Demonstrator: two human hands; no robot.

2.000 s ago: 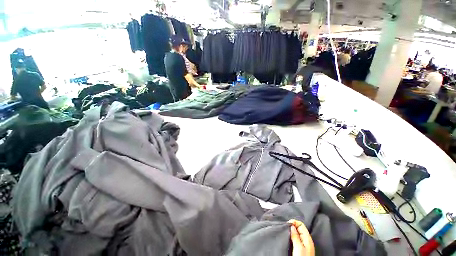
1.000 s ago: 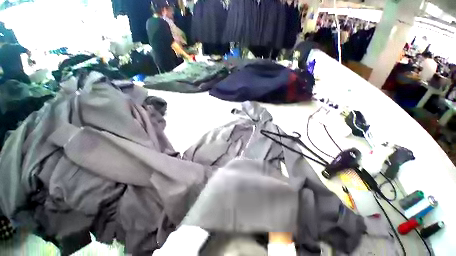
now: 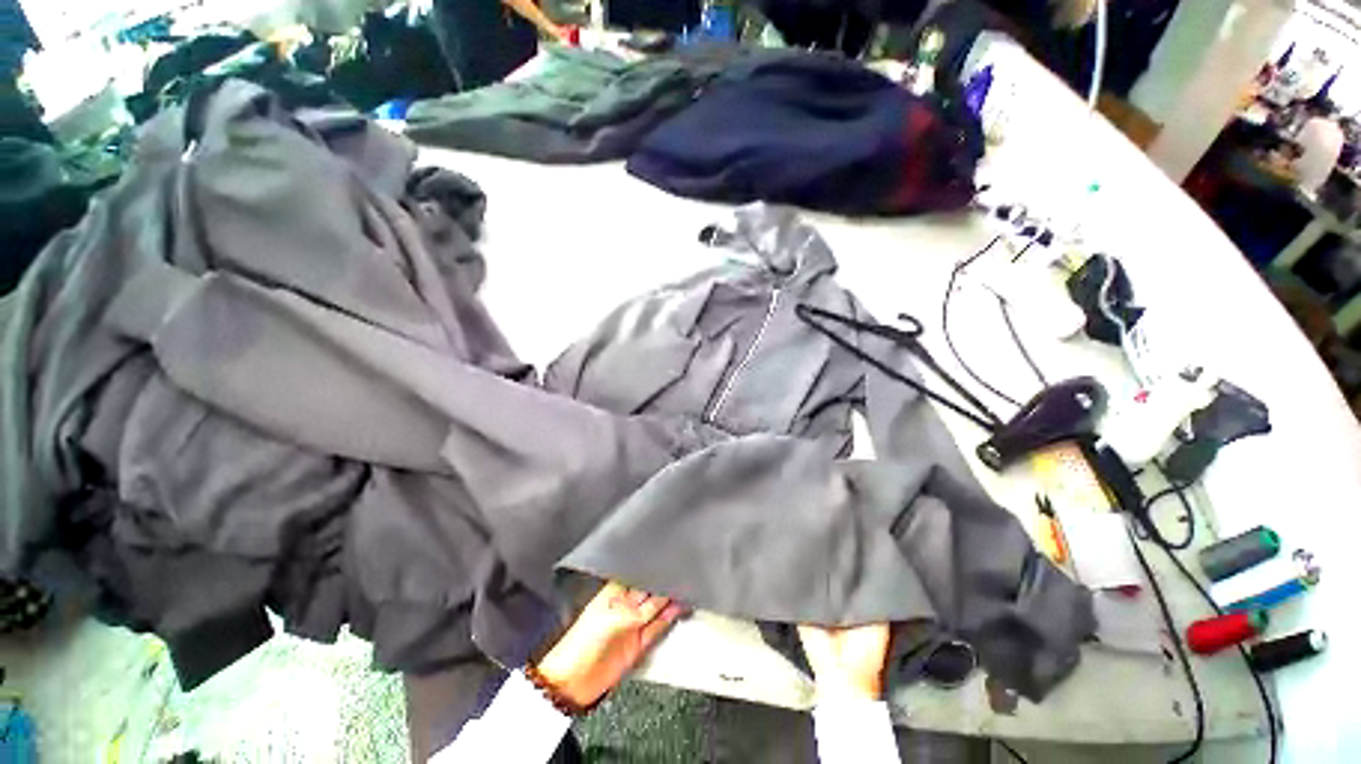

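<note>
A grey garment (image 3: 776,530) lies across the near edge of the table, its lower edge raised in a curve above my hands. My left hand (image 3: 609,642) is palm up at the left end of that edge, its fingers apart and nothing visibly gripped. My right hand (image 3: 848,654) reaches under the edge further right; its fingers are hidden by the cloth. A grey zip jacket (image 3: 746,346) lies behind, hood away from me, its zipper showing as a thin pale line. A long grey sleeve (image 3: 321,381) runs from the left heap towards the raised cloth.
A large grey garment pile (image 3: 284,508) stands at left. A black hanger (image 3: 911,366), a black hair dryer (image 3: 1052,418), a white and black tool (image 3: 1194,418), cords and thread spools (image 3: 1239,552) are at right. Navy garments (image 3: 791,127) lie at the far side.
My view has tilted down. Both hands now show; earlier one held the cloth from above, then the cloth was lifted and blurred. It now lies lower and flatter, its edge curved over my hands.
</note>
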